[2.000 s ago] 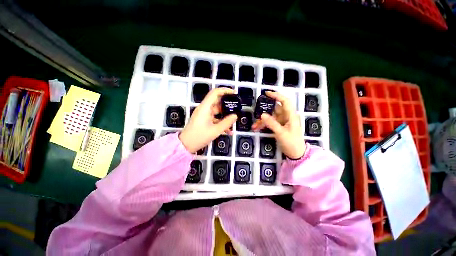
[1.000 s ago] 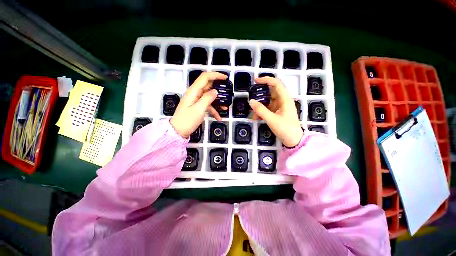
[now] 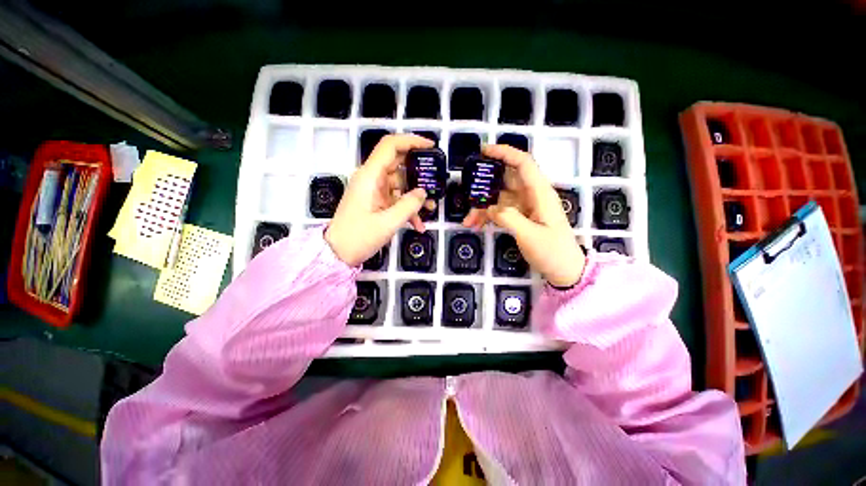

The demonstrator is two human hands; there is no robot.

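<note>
My left hand (image 3: 375, 204) holds a black watch head (image 3: 426, 171) by its edges, screen up and lit with small lines of text. The left thumb lies at its lower edge. My right hand (image 3: 535, 220) holds a second watch head (image 3: 482, 180), its lit screen also showing lines of text. The two watch heads are side by side above the white compartment tray (image 3: 292, 220). Many pockets of the tray hold black watch heads; several show a round ring mark, such as one in the bottom row (image 3: 417, 303). The hands and sleeves hide some pockets.
A red-orange tray (image 3: 782, 161) stands at right with a few black pieces and a clipboard (image 3: 802, 323) lying on it. At left are yellow label sheets (image 3: 193, 271) and a red bin (image 3: 93, 228) with thin rods. A metal arm (image 3: 104, 76) crosses the upper left.
Both watch heads were turned in the fingers and now face up more, their screens showing more lines of text than one second ago. The camera view has shifted slightly.
</note>
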